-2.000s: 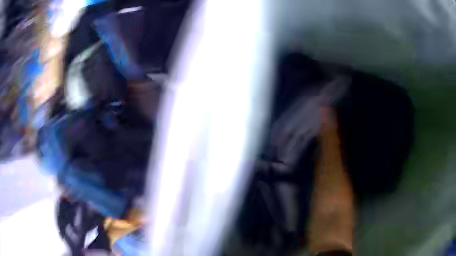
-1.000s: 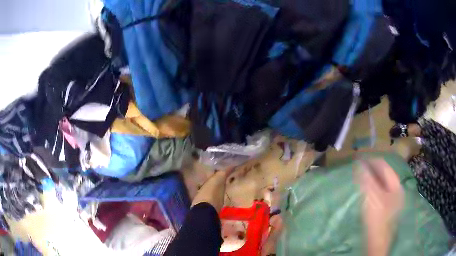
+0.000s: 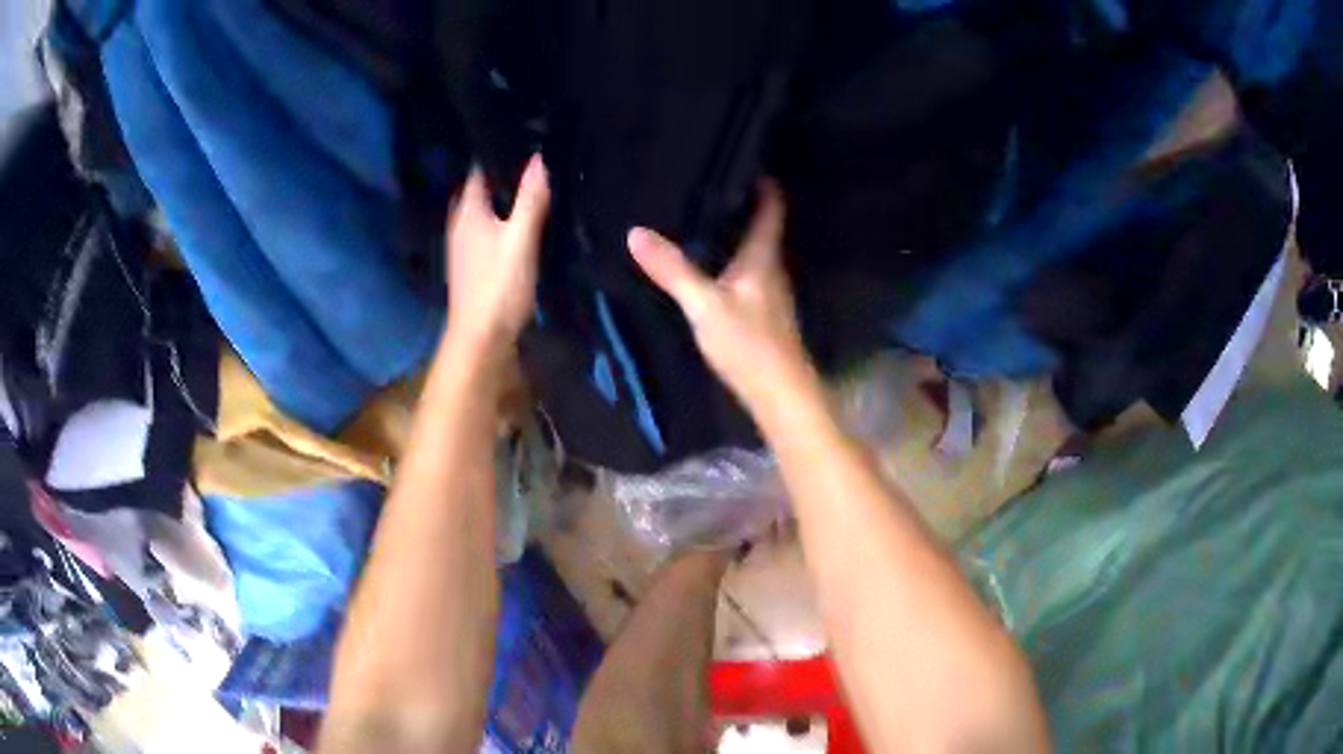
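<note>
Both bare hands reach forward into the pile of dark garments. My left hand [image 3: 494, 265] is on a black garment bundle [image 3: 619, 133], thumb and fingers spread around its left side. My right hand [image 3: 737, 302] is on the right side of the same bundle, thumb apart from the fingers. The fingertips of both hands are partly lost in the dark cloth. Blue patches show on the bundle's lower end. Blue garment layers [image 3: 251, 192] lie left of my left hand.
The green sack [image 3: 1193, 575] lies at lower right. Mustard cloth [image 3: 280, 435] and light blue cloth [image 3: 295, 545] are at left. Crumpled clear plastic [image 3: 700, 501], a red crate or stool [image 3: 773, 685] and a blue crate [image 3: 545, 663] are below. Another person's wrist shows at the right edge.
My right hand has left the green sack and moved to the black bundle. My left hand has come into view on the bundle. The view has moved closer to the pile.
</note>
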